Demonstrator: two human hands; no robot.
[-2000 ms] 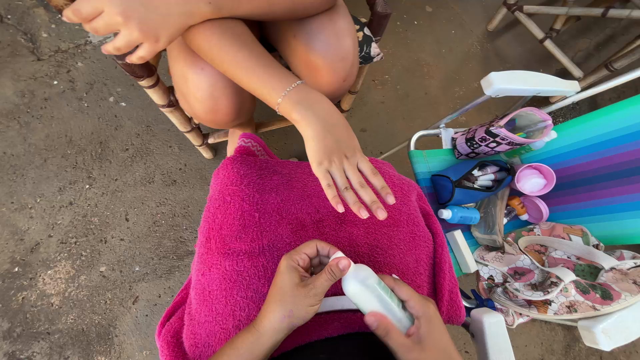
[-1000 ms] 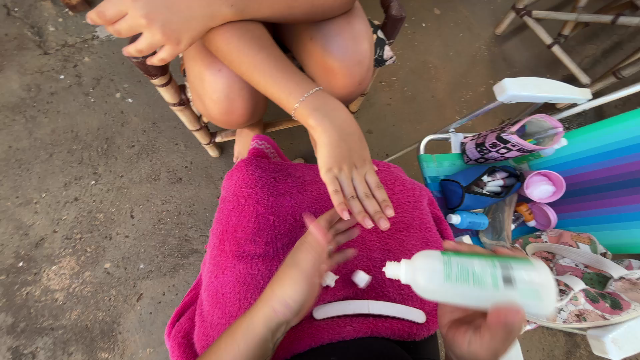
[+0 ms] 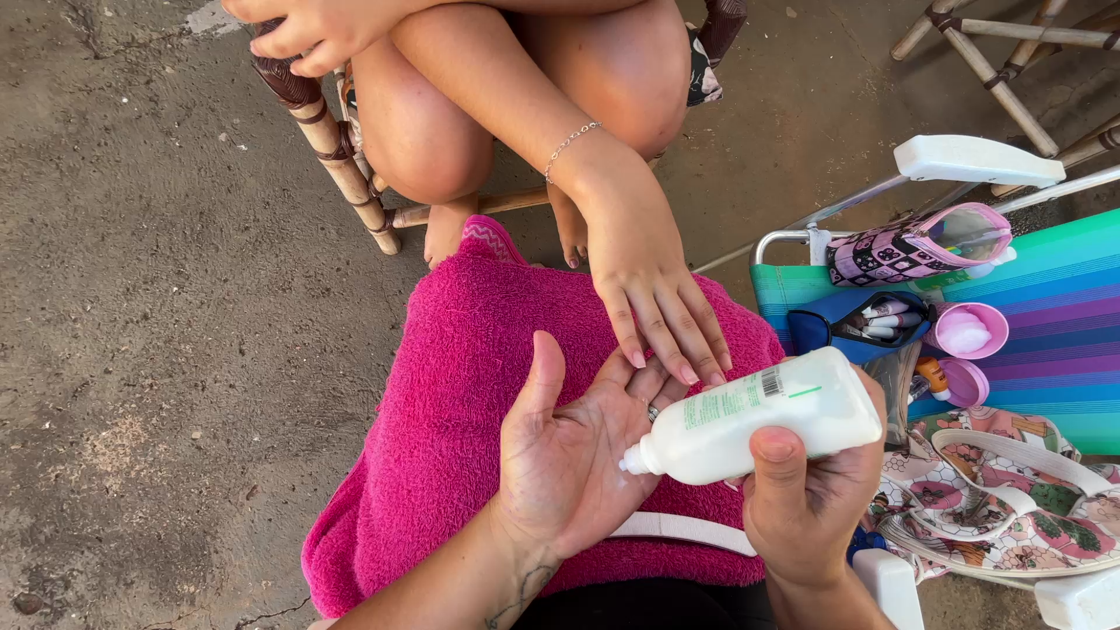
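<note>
My right hand (image 3: 805, 499) grips a white plastic squeeze bottle (image 3: 761, 416), tilted with its nozzle down at my left palm. My left hand (image 3: 573, 455) lies palm up with its fingers apart, and a little white liquid shows on the palm at the nozzle. The other person's hand (image 3: 652, 280), with a chain bracelet (image 3: 564, 150) at the wrist, reaches over my left fingertips; whether they touch is unclear. A pink towel (image 3: 464, 394) covers my lap. On it lies a white curved nail file (image 3: 682, 529), partly hidden behind my hands.
At the right, a striped folding chair (image 3: 1067, 306) holds a blue zip pouch (image 3: 809, 324), a patterned pouch (image 3: 875, 258), a pink cup with cotton (image 3: 993, 328), an orange-capped small bottle (image 3: 932, 376) and a floral bag (image 3: 1024, 525). The other person sits opposite on a bamboo chair (image 3: 337, 166).
The bottle's cap, under my left fingers two seconds ago, is off the nozzle. My left hand has turned palm up, and the bottle has come over it.
</note>
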